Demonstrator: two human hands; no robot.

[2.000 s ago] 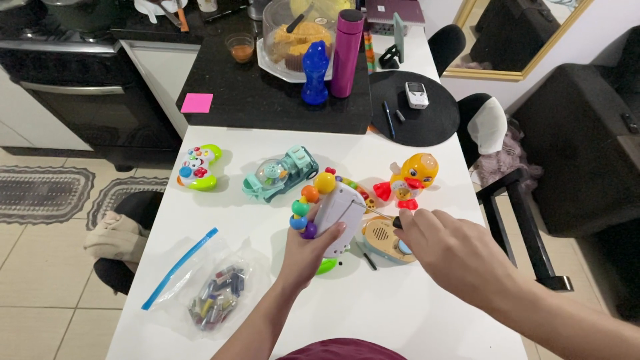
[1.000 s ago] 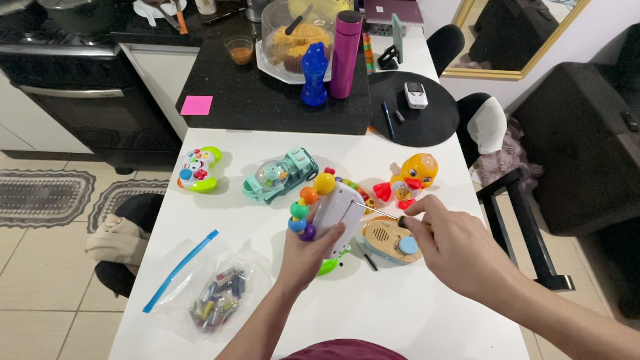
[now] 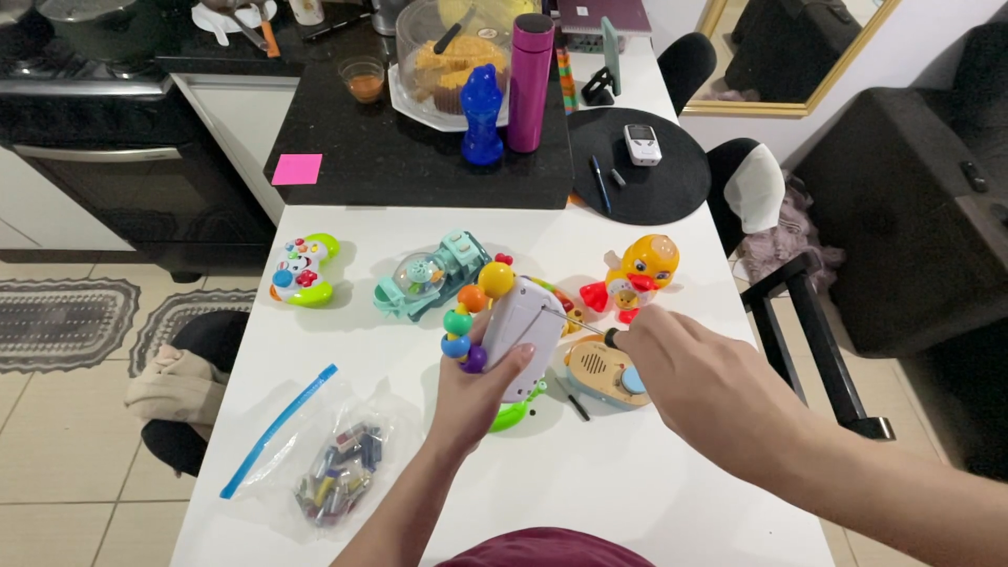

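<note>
My left hand (image 3: 476, 390) grips a white plastic toy (image 3: 524, 339) with a handle of colored beads (image 3: 470, 315), its back turned up. In my right hand (image 3: 685, 362) is a screwdriver (image 3: 587, 325); its shaft points left and the tip meets the toy's back near the upper edge. Below and behind the toy, a green plastic toy part (image 3: 510, 416) shows partly. A wooden-look toy radio (image 3: 605, 372) with a blue knob lies under my right hand's fingers, and a small dark stick-like item (image 3: 579, 407) lies beside it.
Around my hands are a toy game controller (image 3: 303, 270), a teal toy (image 3: 433, 276), a yellow duck toy (image 3: 642, 272) and a zip bag of batteries (image 3: 339, 472). Farther back stand a magenta bottle (image 3: 529, 90), a blue bottle (image 3: 481, 118) and a covered cake plate (image 3: 429, 110) on the black counter.
My right hand was closer to the toy two seconds ago; the screwdriver's shaft, then mostly hidden, now shows between hand and toy. My left hand keeps its hold.
</note>
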